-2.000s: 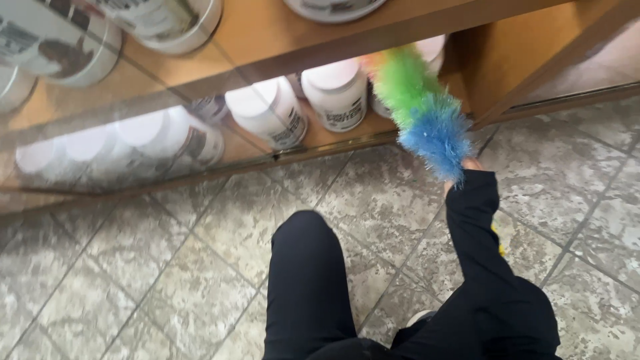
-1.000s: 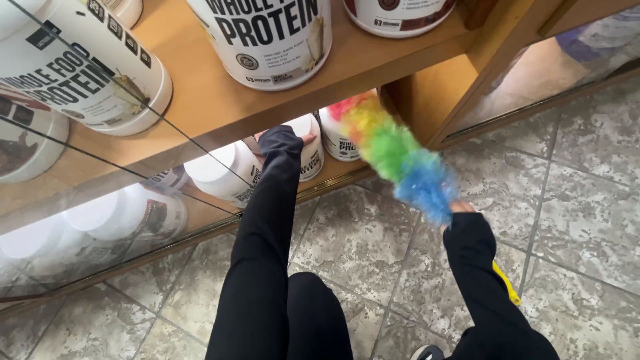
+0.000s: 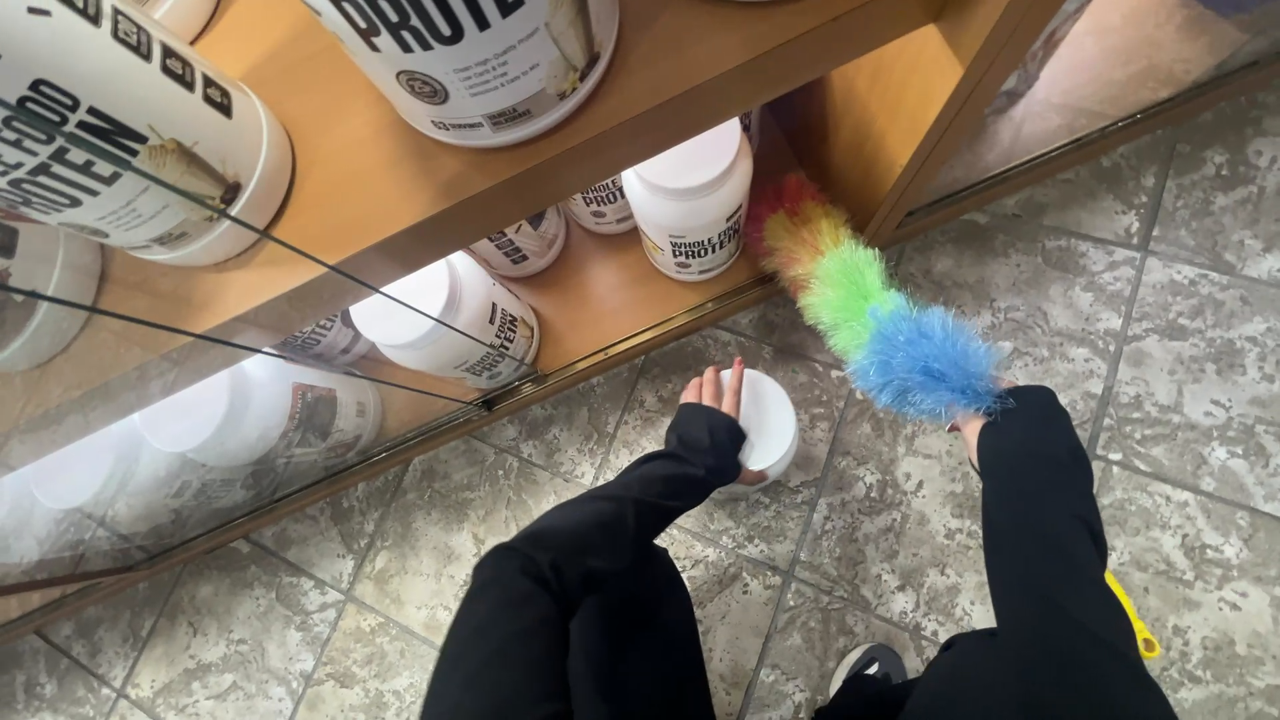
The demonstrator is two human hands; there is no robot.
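My left hand grips a white protein tub by its lid, out in front of the cabinet and over the tiled floor. My right hand is closed around a rainbow-coloured duster, mostly hidden by the sleeve and the blue fibres. The duster's red tip reaches into the lower shelf, beside a standing white protein tub. Its yellow handle end shows past my right forearm. Another white tub stands farther left on the lower shelf, partly behind glass.
Large protein tubs stand on the upper wooden shelf. A glass sliding door covers the left part of the cabinet, with its metal track along the lower edge. A wooden divider rises at the right.
My left hand was inside the lower shelf at a tub one second ago; it now holds a tub outside, over the floor. The duster stays in my right hand.
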